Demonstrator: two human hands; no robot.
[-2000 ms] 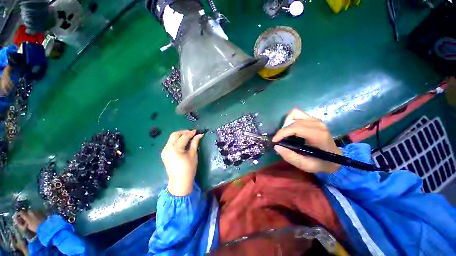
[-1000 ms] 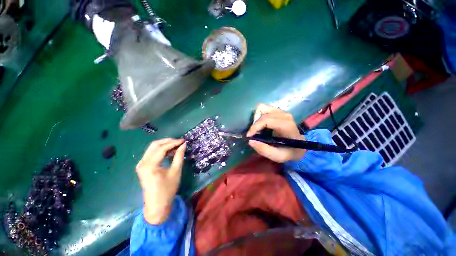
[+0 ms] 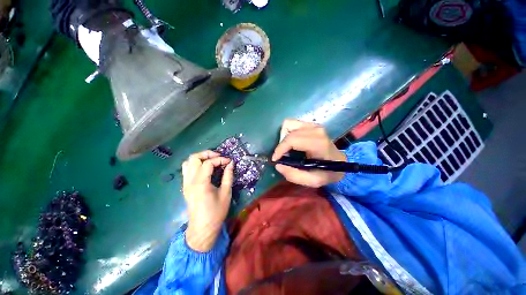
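My right hand (image 3: 305, 152) holds a black soldering iron (image 3: 346, 166) like a pen, its thin metal tip pointing left over the batch of components (image 3: 248, 173). The batch is a speckled silver-purple patch in front of me. My left hand (image 3: 206, 184) is at the batch's left edge and partly covers it. Its thumb and fingertips are pinched together close to the iron's tip. Something small and dark seems to be between them, but it is too small to make out.
A grey translucent fume hood (image 3: 156, 86) stands behind the batch, beside a round yellow tin (image 3: 249, 83) with silvery bits. A dark component heap (image 3: 60, 242) lies at far left. Loose dark pieces (image 3: 120, 182) lie left of my hand. A white slotted tray (image 3: 455, 138) is at right, below the bench edge.
The view has shifted rightward, so the hood, tin and heap sit further left. My left hand has moved right over the batch's left part, closer to the iron's tip. The iron stays in my right hand.
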